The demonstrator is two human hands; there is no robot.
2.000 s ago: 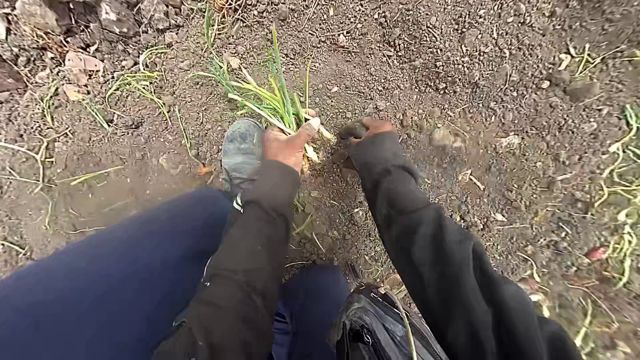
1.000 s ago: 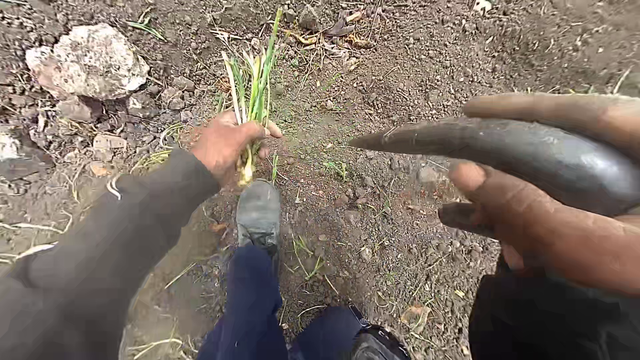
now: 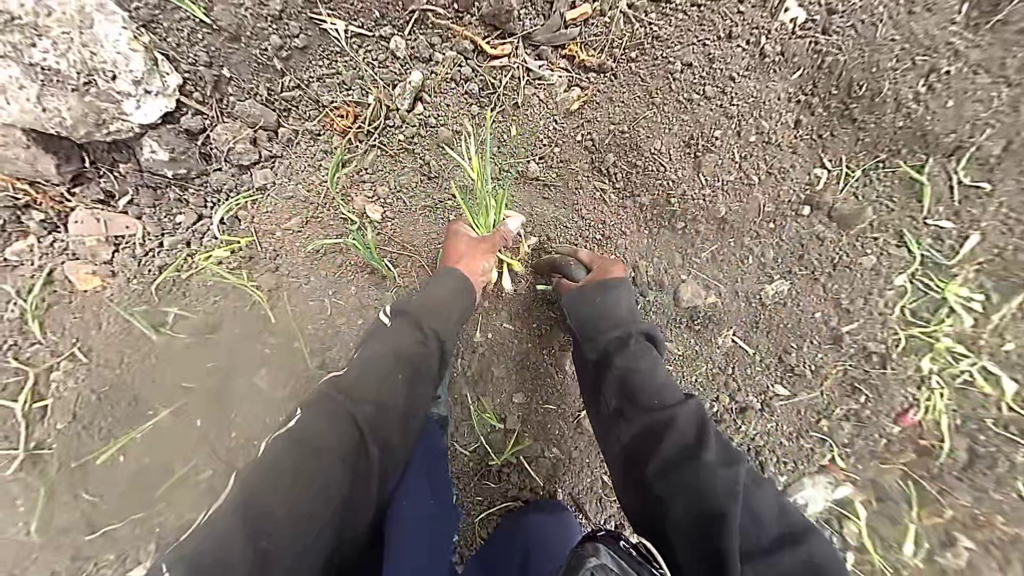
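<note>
My left hand (image 3: 474,252) is closed around a bunch of onion seedlings (image 3: 484,192), their green leaves pointing away from me and pale bulbs sticking out below the thumb. Just to its right, low over the soil, my right hand (image 3: 588,268) grips a dark, smooth, horn-shaped tool (image 3: 558,266); its tip is toward the ground and not clearly seen. A small green piece shows beside the right fingers. The two hands are close together but apart.
A big pale rock (image 3: 80,72) lies at the upper left with smaller stones near it. Loose seedlings (image 3: 948,336) are strewn at the right, and a small plant (image 3: 500,436) stands between my arms. A black bag (image 3: 608,554) is at the bottom edge.
My right hand, raised with the dark tool at the right a second ago, is down at the soil beside my left hand. The left hand still holds the bunch.
</note>
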